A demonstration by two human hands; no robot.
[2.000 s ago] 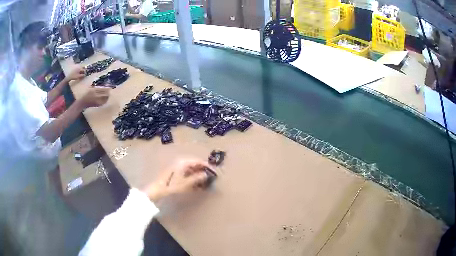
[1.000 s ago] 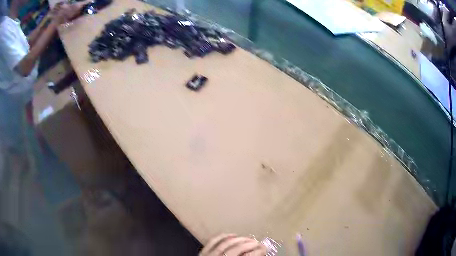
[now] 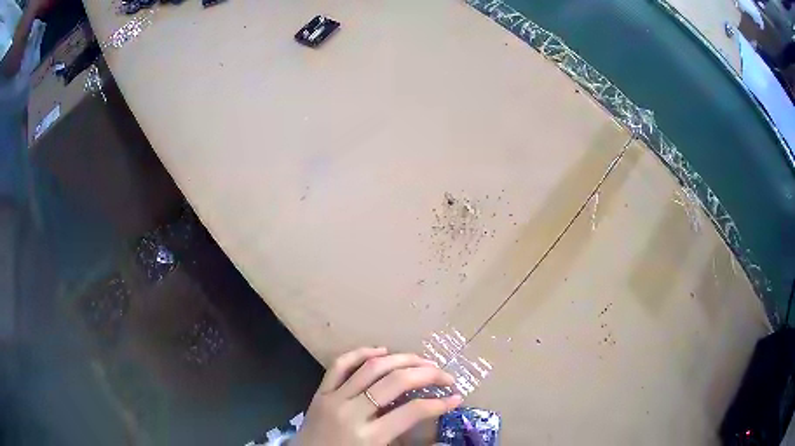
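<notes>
My left hand, bare and with a ring, is at the bottom centre. Its curled fingertips are at the upper left edge of a small dark blue display board, which they hold; the thumb is hardly seen. The board's lower part is cut off by the picture's edge. A slim purplish tip shows over the board; what it belongs to is hidden. Bright silvery-white short lines lie beside the fingers. My right hand is out of the picture.
Another display board lies on the tan bench. The board pile's edge is at top left. Dark debris specks are scattered centrally. The green conveyor runs at right, a black box at lower right.
The view has tilted down and the bench features have shifted up. More of my left hand now shows, and the display board by its fingers has come into view. The pile has nearly left the picture.
</notes>
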